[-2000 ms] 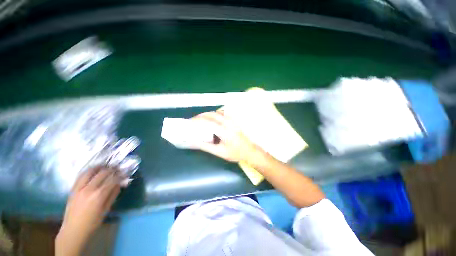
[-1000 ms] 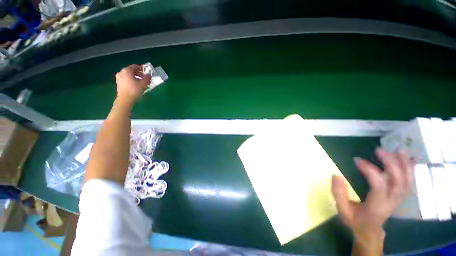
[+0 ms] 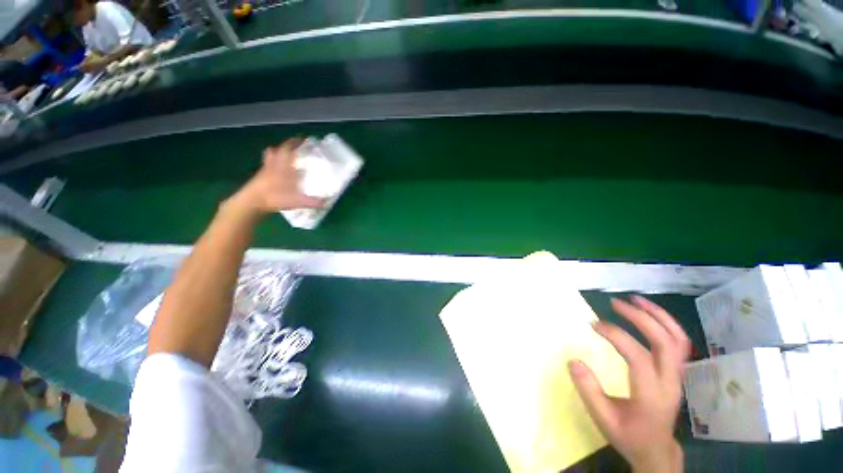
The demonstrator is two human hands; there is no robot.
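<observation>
My left hand (image 3: 285, 180) is over the green belt beyond the pale rail, with fingers and thumb around the near-left side of a white box (image 3: 330, 171). The box sits at a slant, and its near-left part is partly covered. My right hand (image 3: 638, 383) is open and empty, fingers spread, over the right side of a pale yellow sticker sheet (image 3: 518, 369). A pile of coiled white cables (image 3: 268, 356) lies at left, partly behind my left forearm.
White retail boxes (image 3: 739, 393) stand in two rows at right. A clear plastic bag (image 3: 116, 319) lies left of the cables. A brown carton (image 3: 23, 286) is at the far left. A pale rail (image 3: 397, 266) crosses between bench and belt. A person (image 3: 116, 28) is at upper left.
The view has shifted. My left hand went from the cables to the white box on the belt and is now farther right with it. My right hand let go of a white box and moved over the sheet.
</observation>
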